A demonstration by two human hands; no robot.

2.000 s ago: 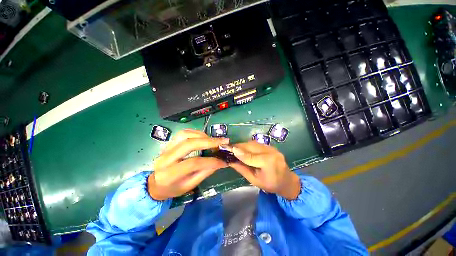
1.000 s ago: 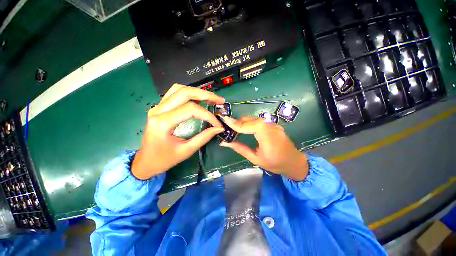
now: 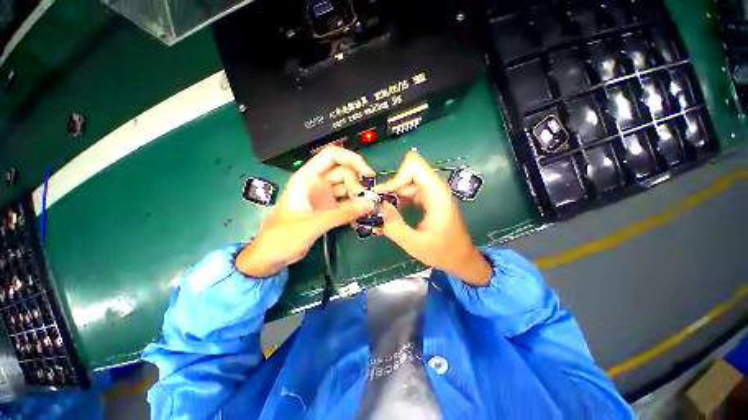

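Observation:
A small dark camera module (image 3: 373,215) with silvery edges is held between the fingertips of both bare hands, in front of the black box. My left hand (image 3: 316,205) grips it from the left, thumb and fingers pinched. My right hand (image 3: 426,215) grips it from the right with thumb and forefinger. The fingers hide much of the module; whether it is one part or two is unclear. One loose module (image 3: 260,191) lies on the green mat left of my hands, and another loose module (image 3: 466,184) lies to the right.
The black fixture box (image 3: 279,98) stands ahead, with a raised socket (image 3: 330,16) on top. A black blister tray (image 3: 537,168) is at the right, one module (image 3: 550,134) in a pocket. A filled tray (image 3: 41,328) is far left. A clear guard (image 3: 168,20) hangs upper left.
Both hands remain together on the module while its angle and the finger grip have changed. The left hand has uncovered the loose module at the left. The camera view has shifted slightly.

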